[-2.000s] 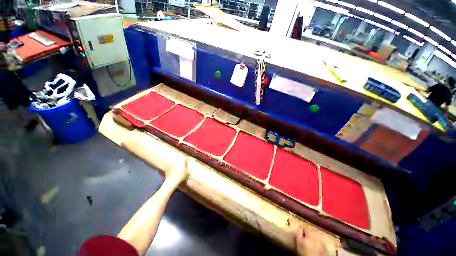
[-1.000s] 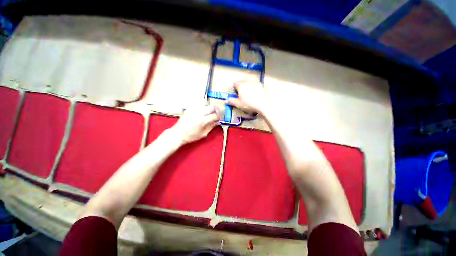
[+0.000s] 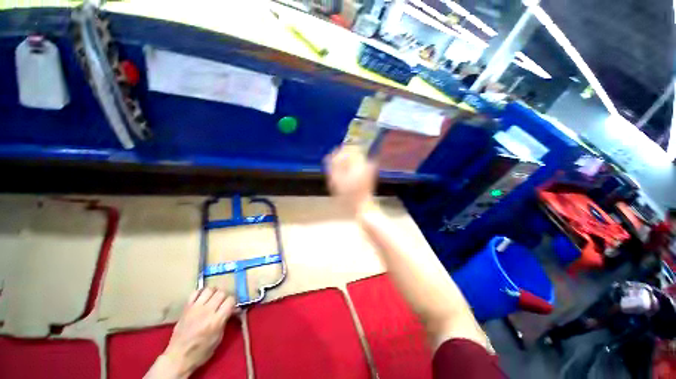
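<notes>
A blue open-framed cutting die point(image 3: 240, 264) with crossbars lies flat on the tan sheet point(image 3: 152, 244), its lower edge beside the red areas point(image 3: 300, 337). My left hand point(image 3: 204, 322) rests at the die's lower left corner, fingertips touching or very near its edge; whether it grips the frame is hard to tell. My right hand point(image 3: 351, 176) is raised in front of the blue press beam point(image 3: 215, 122), right of the die. It is blurred, and its fingers cannot be made out. A dark red cut outline shows in the sheet left of the die.
A green button point(image 3: 287, 124), a red button point(image 3: 129, 72), a white tag point(image 3: 41, 74) and a patterned strip are on the beam. A blue bin point(image 3: 504, 277) stands right of the table. A person point(image 3: 630, 307) is partly visible at the far right.
My right hand has left the die and risen to the beam on the right. My left hand stays at the die's lower left. The view has tilted up and turned right.
</notes>
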